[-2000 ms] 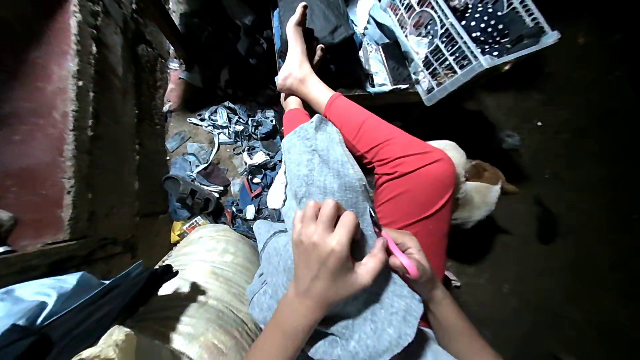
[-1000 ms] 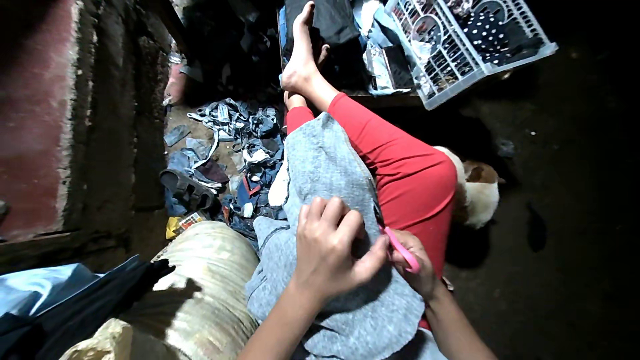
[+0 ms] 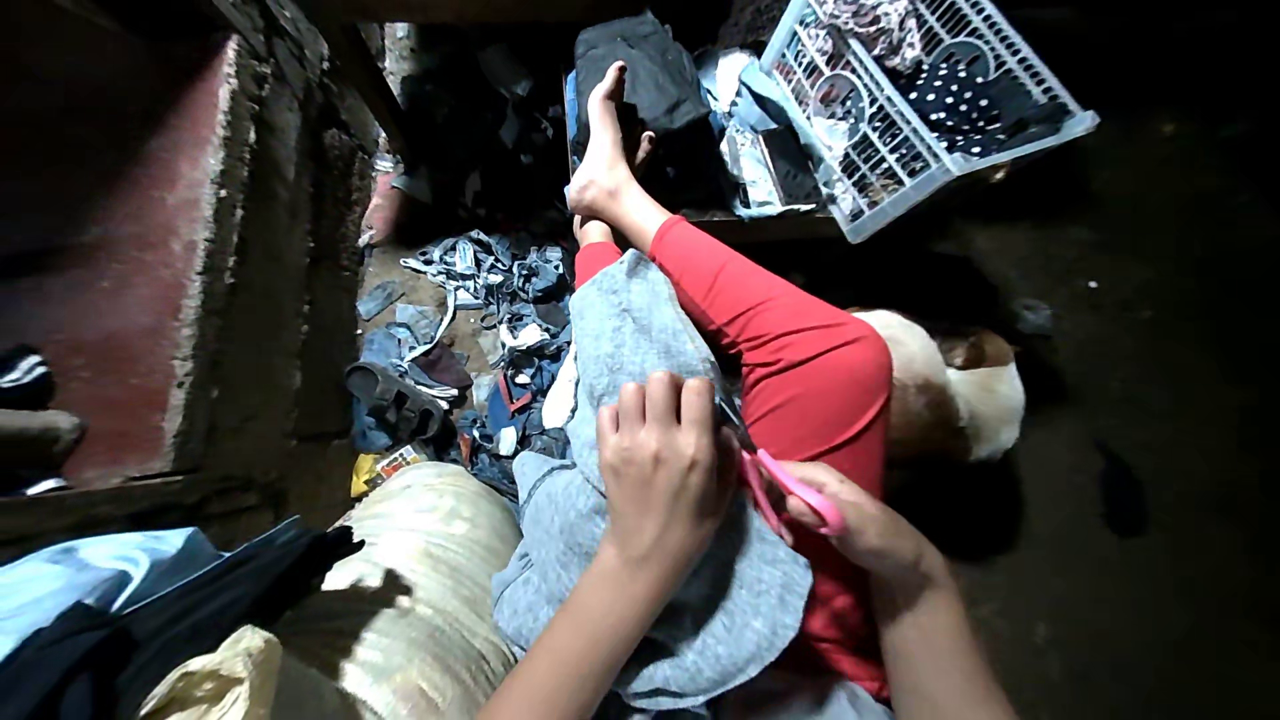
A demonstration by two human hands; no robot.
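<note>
A grey knit fabric piece (image 3: 640, 330) lies over my lap and my red-trousered leg (image 3: 800, 350). My left hand (image 3: 665, 460) presses on the fabric with its fingers curled over the edge, gripping it. Just to the right, my right hand (image 3: 850, 520) holds scissors with pink handles (image 3: 800, 490). The handles are spread apart, and the dark blades point up and left beside my left fingers, at the fabric's right edge. The blade tips are partly hidden.
A white plastic basket (image 3: 960, 165) with clothes stands top right. Denim scraps (image 3: 520, 320) and a dark sandal (image 3: 395, 400) lie on the floor at left. A stuffed pale sack (image 3: 430, 590) is at lower left. A white and brown animal (image 3: 940, 390) lies right of my knee.
The scissors' handles have spread apart, and the dark blades now show by my left fingers. My left hand remains on the grey fabric.
</note>
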